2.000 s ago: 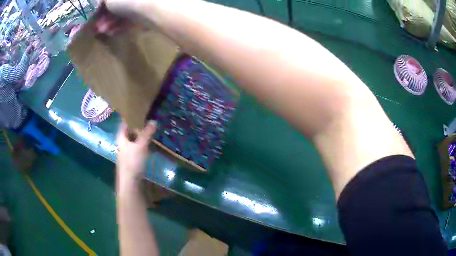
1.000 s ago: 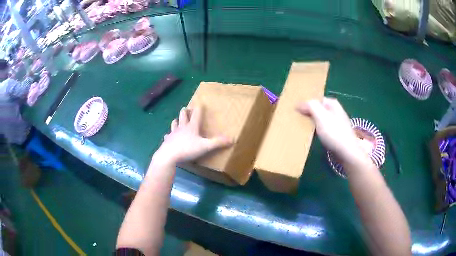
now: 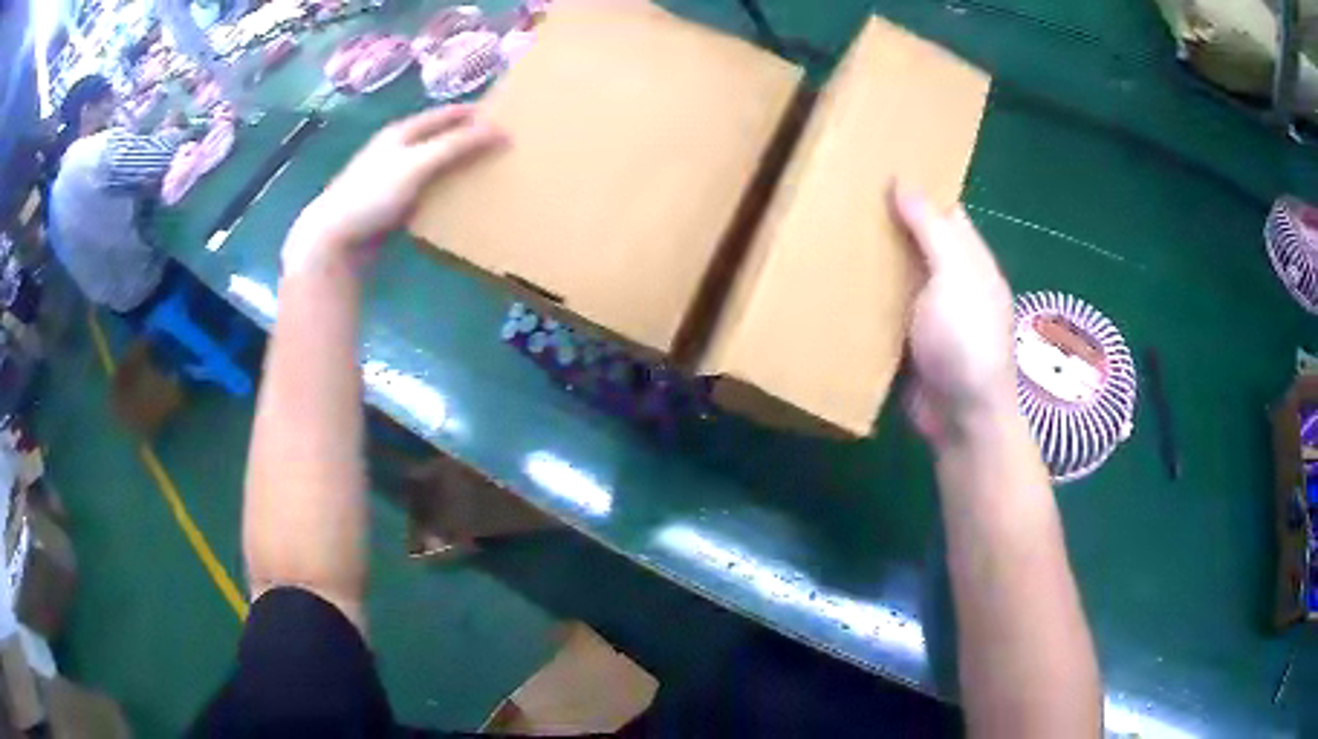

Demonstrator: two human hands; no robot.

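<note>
A large brown carton, upside down with a side flap folded out, is held between my two bare hands above the green bench. My left hand holds its left edge. My right hand holds the right side of the flap. Purple cells with pale teal ends show on the bench under the carton's front edge; the carton hides the rest. A pink fan housing lies just right of my right hand.
A slim black tool lies right of the housing. An open carton of purple cells is at the right edge. More pink housings lie at the back left. A person sits far left. Cardboard lies below the bench edge.
The carton was tipped over, then rested upside down on the bench. Now it is lifted, and cells show beneath it. Both hands have moved up with it.
</note>
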